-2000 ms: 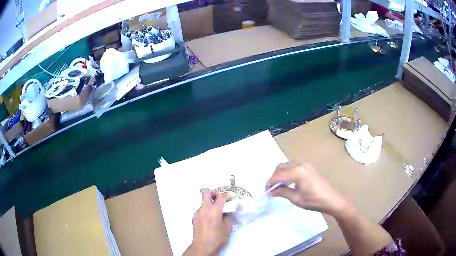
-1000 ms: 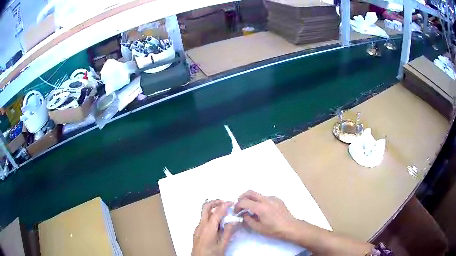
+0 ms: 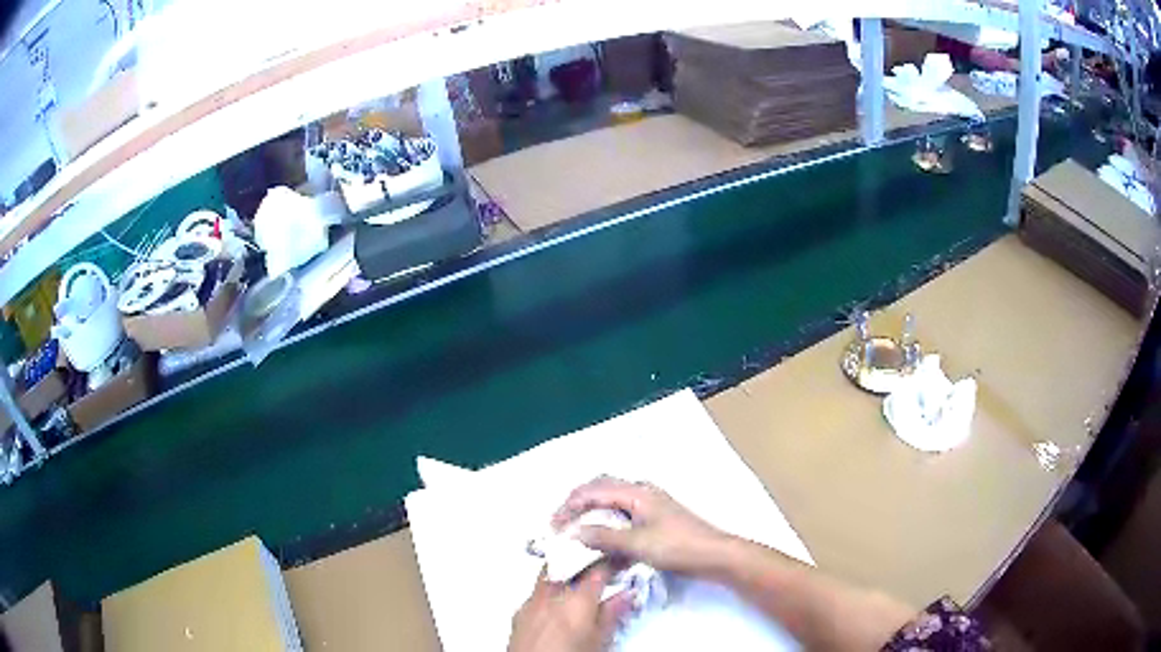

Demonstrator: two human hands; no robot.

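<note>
A stack of white paper sheets (image 3: 490, 522) lies in front of me. Over it both hands hold a crumpled white paper bundle (image 3: 588, 535). My right hand (image 3: 649, 525) curls over its top and right side. My left hand (image 3: 560, 614) grips it from below, near the lower edge of the picture. A small shiny bit shows at the bundle's left side; the rest of what is inside is hidden by paper and fingers.
At right on the bench stand a gold ornamental piece (image 3: 881, 359) with posts and a wrapped piece (image 3: 931, 410). Tan sheets (image 3: 197, 605) are stacked at left. The green conveyor belt (image 3: 535, 325) runs beyond, carrying gold pieces (image 3: 933, 155) far right. Corrugated sheets (image 3: 1082, 236) lie right.
The gold piece between my hands is now almost wholly covered by paper. My right hand has come in from the right onto the bundle. The view has tilted slightly up.
</note>
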